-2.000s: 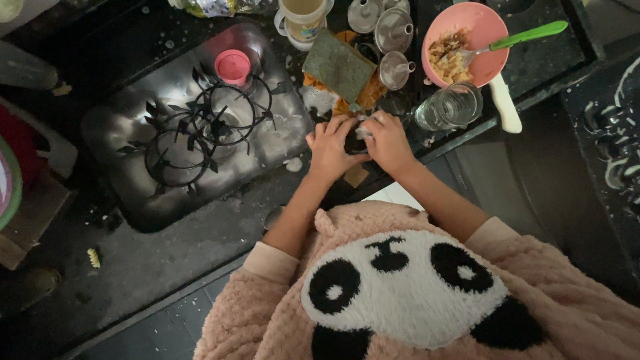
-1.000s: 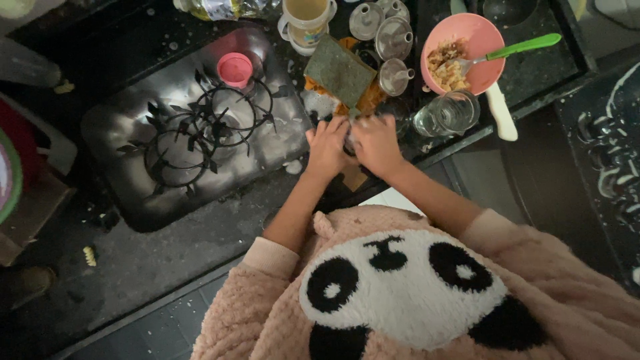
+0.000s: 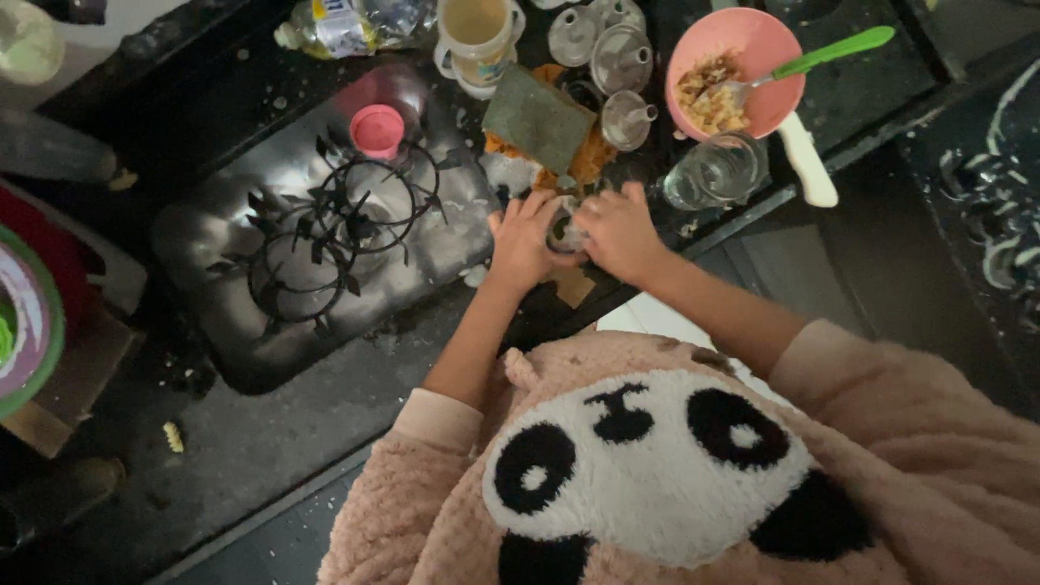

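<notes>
My left hand (image 3: 528, 244) grips the left side of a small round metal piece (image 3: 566, 227) that looks wet with suds; what exactly it is cannot be told. My right hand (image 3: 619, 231), slightly blurred, has its fingers on the piece's right side. Just beyond my hands, a worn greenish scouring sponge (image 3: 540, 118) lies on an orange cloth (image 3: 597, 162), with white foam (image 3: 512, 172) beside it. Several round metal burner parts with short stems (image 3: 621, 61) stand behind and right of the sponge. A small brown scrap (image 3: 571, 284) lies just below my hands.
Left is a steel sink (image 3: 422, 268) holding black wire pan supports (image 3: 349, 219) and a pink cup (image 3: 378, 130). A glass of water (image 3: 715, 175), a pink bowl of food (image 3: 780, 97) with a green-handled fork (image 3: 833, 53), and a white handle (image 3: 808, 162) are right. A two-handled cup (image 3: 479, 49) stands behind.
Both hands stay together in nearly the same place. The fingers of my right hand have shifted over the round piece, which now shows more plainly between my hands.
</notes>
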